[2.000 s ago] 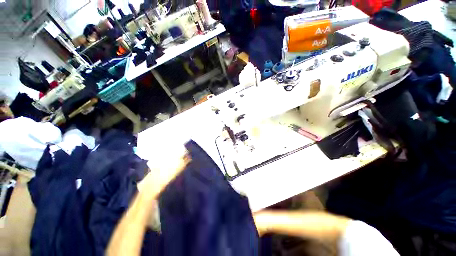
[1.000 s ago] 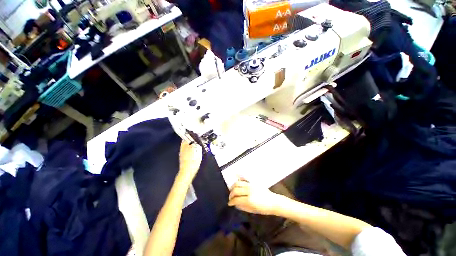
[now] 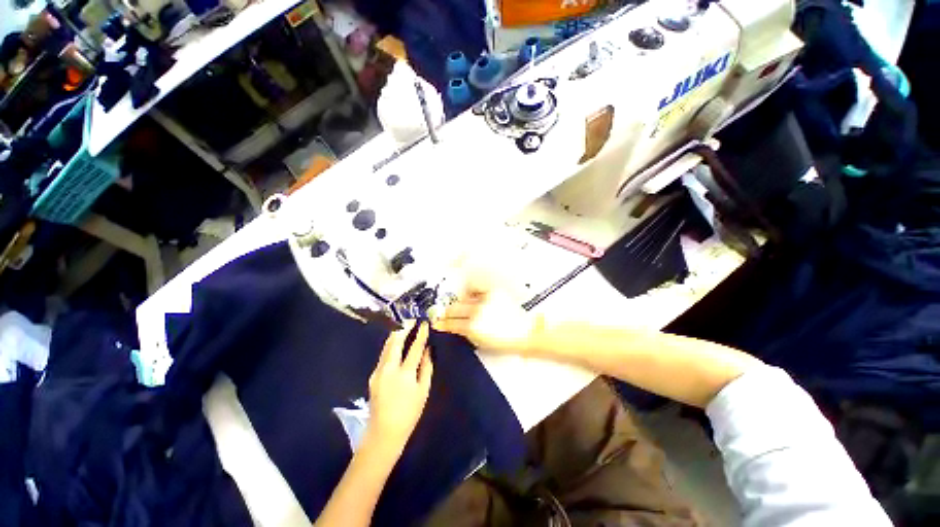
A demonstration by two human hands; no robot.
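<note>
A dark navy garment piece [image 3: 299, 360] lies on the white machine table and hangs over its front edge toward the lap. Its right edge runs up to the needle area of the cream-white sewing machine [image 3: 557, 165]. My left hand [image 3: 402, 381] lies on the cloth just in front of the presser foot [image 3: 417, 301], fingertips pinching the cloth edge. My right hand [image 3: 490, 321] is beside the foot on its right, its fingertips at the cloth edge close to the left fingertips. It is overexposed, so its exact hold is unclear. A small white piece [image 3: 354, 420] shows beside my left wrist.
Pink-red snips [image 3: 572, 244] lie on the machine bed. Dark striped cloth [image 3: 651, 257] is at the bed's right. Blue spools [image 3: 482, 72] and an orange-and-white box [image 3: 546, 12] stand behind. Navy cloth heaps lie left and right. A teal basket [image 3: 77, 185] is by the neighbouring table.
The cloth went from my hands before the machine to under the needle area. Since one second ago, my right hand has moved up from the table's front edge to the presser foot. The view has moved closer.
</note>
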